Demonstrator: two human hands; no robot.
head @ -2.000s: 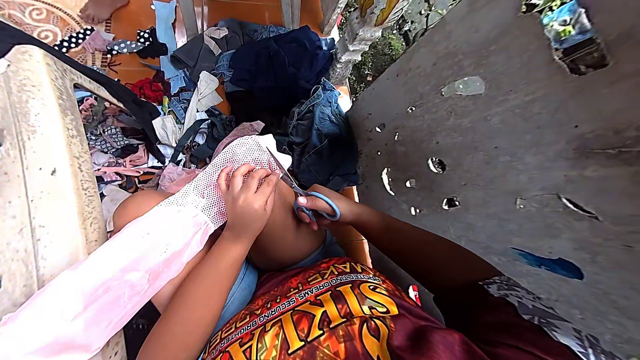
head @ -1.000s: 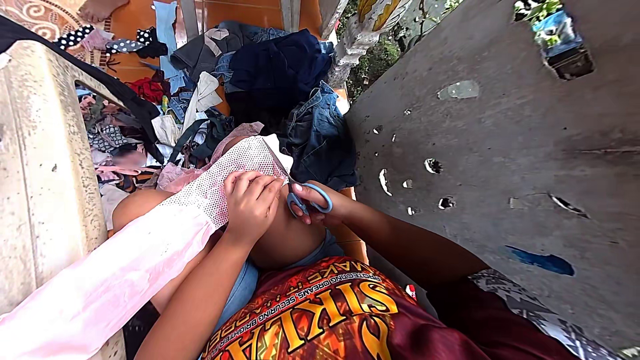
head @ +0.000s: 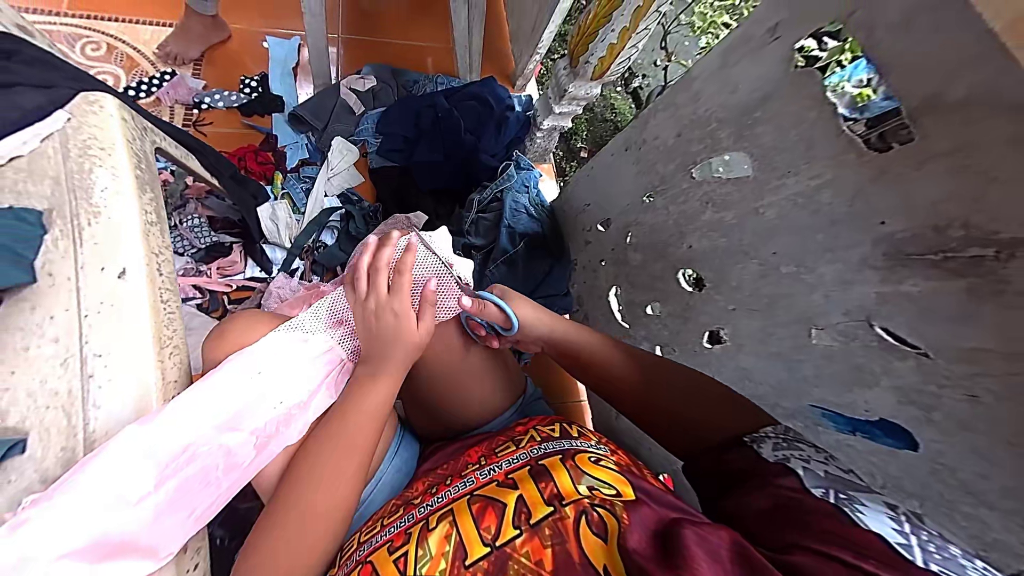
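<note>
A length of pale pink fabric (head: 200, 448) runs from the lower left up to my thighs, where it meets a white mesh fabric (head: 436, 292) with small holes. My left hand (head: 392, 308) lies flat over the mesh, fingers slightly apart, pressing it against my leg. My right hand (head: 512, 320) holds scissors with blue handles (head: 502, 314) at the mesh's right edge. The scissor blades (head: 438, 258) point up and left across the mesh near its wavy cut edge. Whether the left fingers pinch any fabric cannot be told.
A worn cream plastic chair (head: 132, 320) stands at left with a black cloth strip (head: 200, 156) over it. Beyond my knees lie mixed fabric scraps (head: 212, 232) and dark blue garments (head: 456, 132). A grey panel with holes (head: 800, 208) rises at right. Another person's bare foot (head: 194, 36) is at top left.
The scissors in my right hand were spread wider two seconds ago; their blades are now closer together along the mesh's edge. My left hand has stayed on the mesh.
</note>
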